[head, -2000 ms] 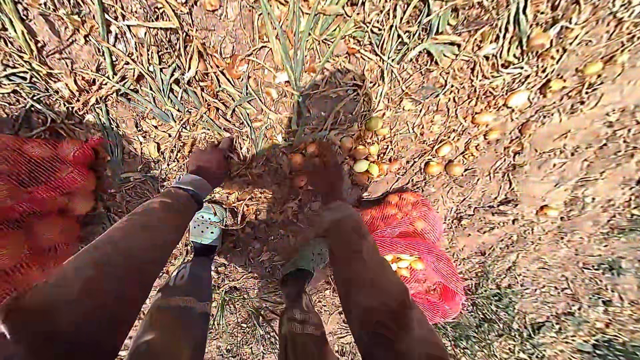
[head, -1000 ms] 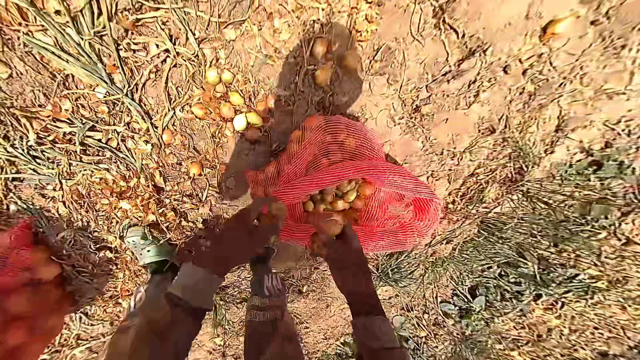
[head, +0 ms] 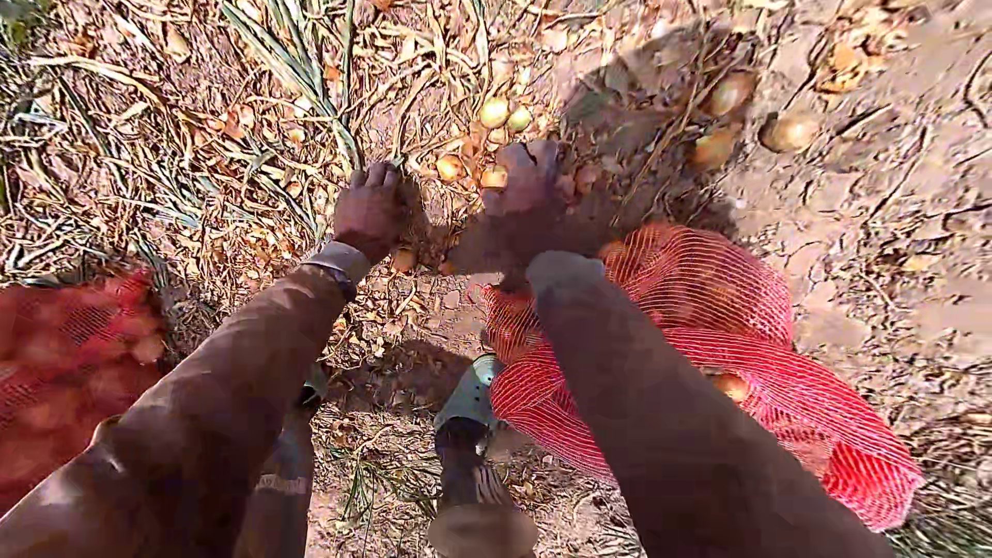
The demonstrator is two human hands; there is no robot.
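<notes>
My left hand [head: 372,203] is low over the ground at the base of green onion leaves [head: 314,77], fingers curled; what lies under it is hidden. To its right, my right hand [head: 527,182] reaches down among onions, beside a small yellow onion [head: 494,177] and another onion [head: 449,167]. Its fingertips are in shadow, so a hold on anything cannot be told. Two pale onions [head: 494,113] lie just beyond it. Beneath and right of my right forearm, a red mesh sack [head: 697,287] with onions in it slumps on the soil.
Another filled red mesh sack [head: 70,372] stands at the left edge. Several onions [head: 790,132] lie on cracked soil at the upper right. Dry leaves and stalks cover the upper left. My shoe [head: 469,395] is close to the right sack.
A second ago both hands were at the mouth of the right mesh sack, near the onions in it. Now they are down on the ground beyond it. The view has shifted.
</notes>
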